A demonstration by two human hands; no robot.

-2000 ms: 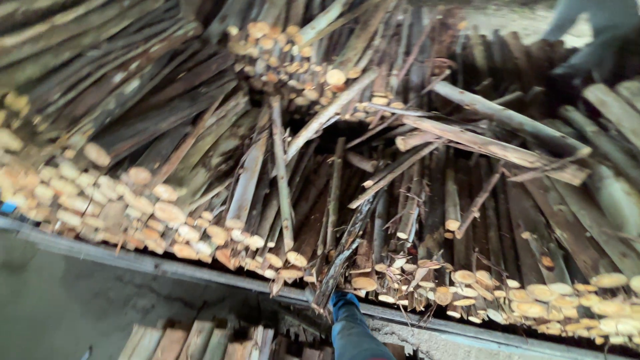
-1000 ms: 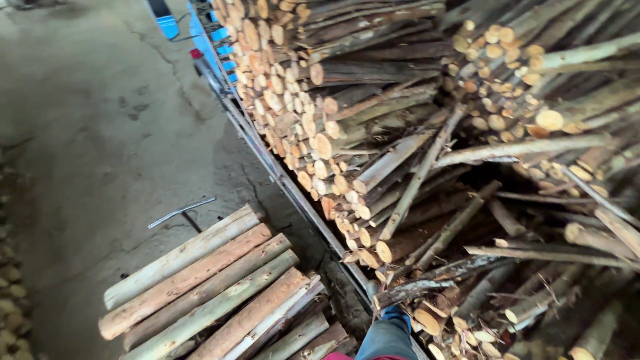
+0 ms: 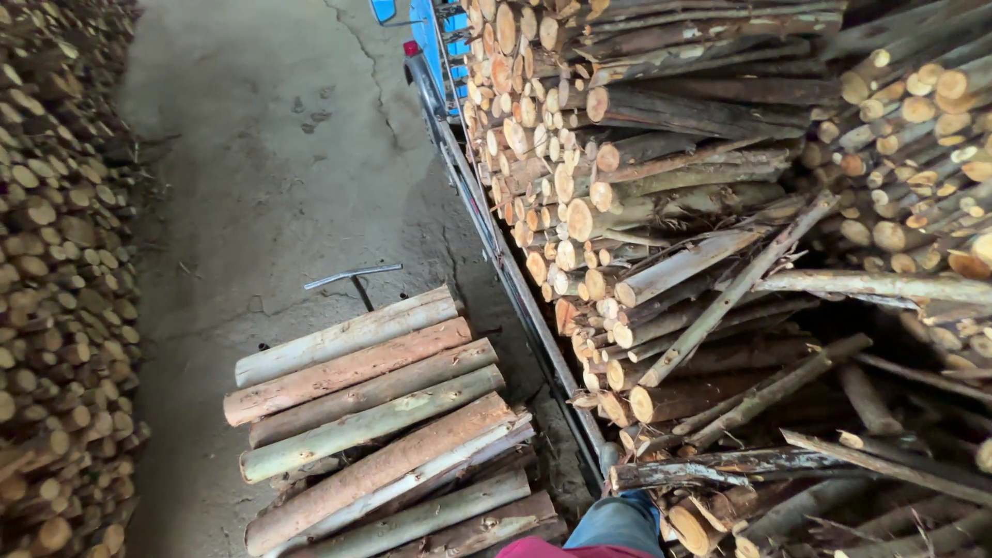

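Neither of my hands shows in the head view. My leg in blue jeans [image 3: 616, 523] is at the bottom, beside the metal edge rail [image 3: 531, 310] of a loaded truck bed. A large stack of cut logs [image 3: 580, 219] lies on the bed, cut ends facing the rail. One slim log [image 3: 736, 291] leans diagonally across the others, and a dark, peeling log [image 3: 682, 473] lies just by my leg. Left of the rail, below, rests a separate pile of thicker logs [image 3: 372, 422] side by side.
A tall wall of stacked logs [image 3: 54, 294] stands at the far left. Concrete floor [image 3: 256, 155] runs between it and the truck. A metal T-shaped bar [image 3: 353, 276] stands by the lower pile. Blue vehicle parts [image 3: 425, 31] are at the top. Loose branches [image 3: 883, 465] lie at right.
The view has swung far toward the left, so the concrete floor, the lower log pile and the log wall now show more fully. No hand appears in any frame.
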